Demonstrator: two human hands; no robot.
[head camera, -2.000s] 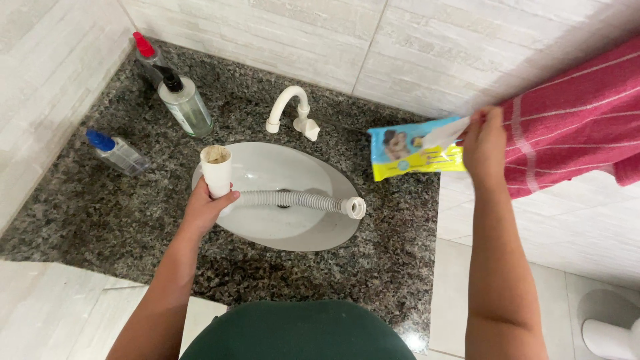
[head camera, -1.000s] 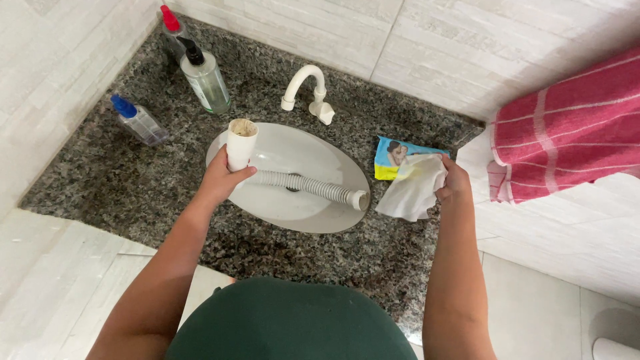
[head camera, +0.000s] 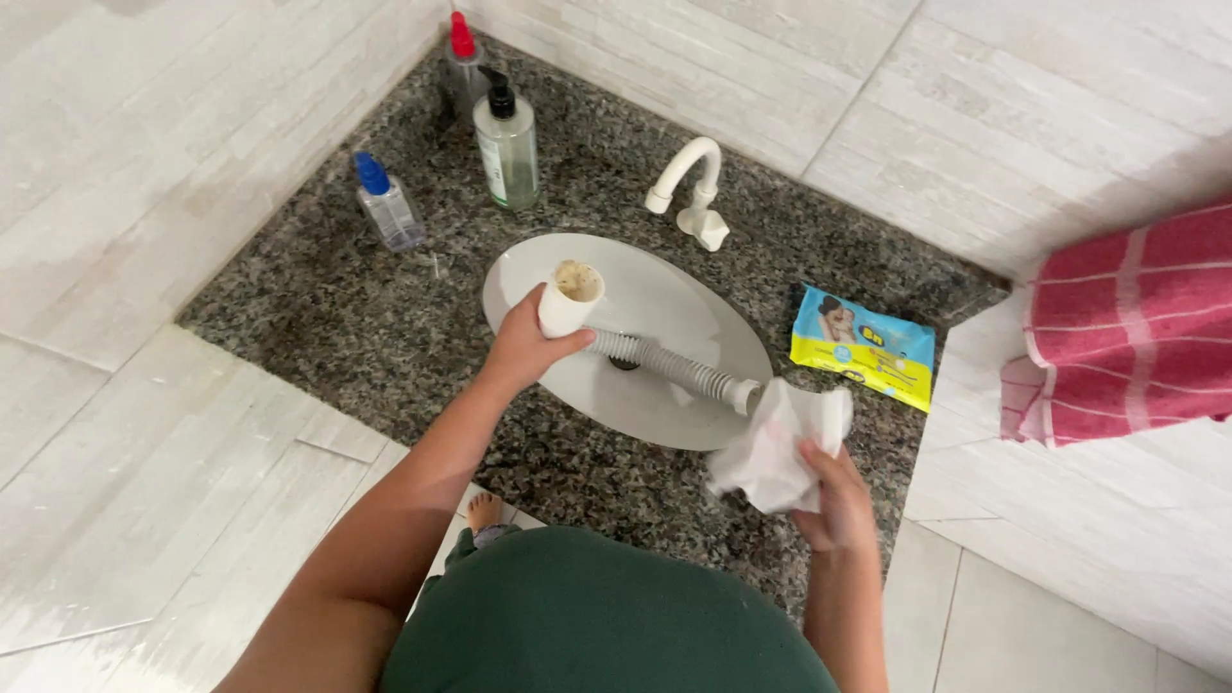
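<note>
My left hand (head camera: 531, 345) grips the white plastic end of a drain pipe (head camera: 570, 296), its open mouth tilted up with brownish residue inside. From it a grey corrugated drain hose (head camera: 674, 369) runs across the oval white sink basin (head camera: 539, 255), partly over the drain hole. The hose's far end fitting lies by the basin's right rim. In my right hand (head camera: 839, 496) is a white wet wipe (head camera: 784, 448), hanging loosely close to that fitting. A blue and yellow pack of wipes (head camera: 861, 346) rests on the granite countertop (head camera: 597, 472), right of the basin.
A white faucet (head camera: 695, 192) stands behind the basin. Toward the back left are a pump bottle (head camera: 507, 149), a red-capped bottle (head camera: 465, 67) and a blue-capped bottle (head camera: 388, 204). A red striped towel (head camera: 1136, 322) hangs at the right, beyond the counter's edge.
My right hand held the wipes pack two seconds ago; the pack now lies on the counter. The hand has moved left and nearer my body with a wipe. My left hand keeps hold of the pipe.
</note>
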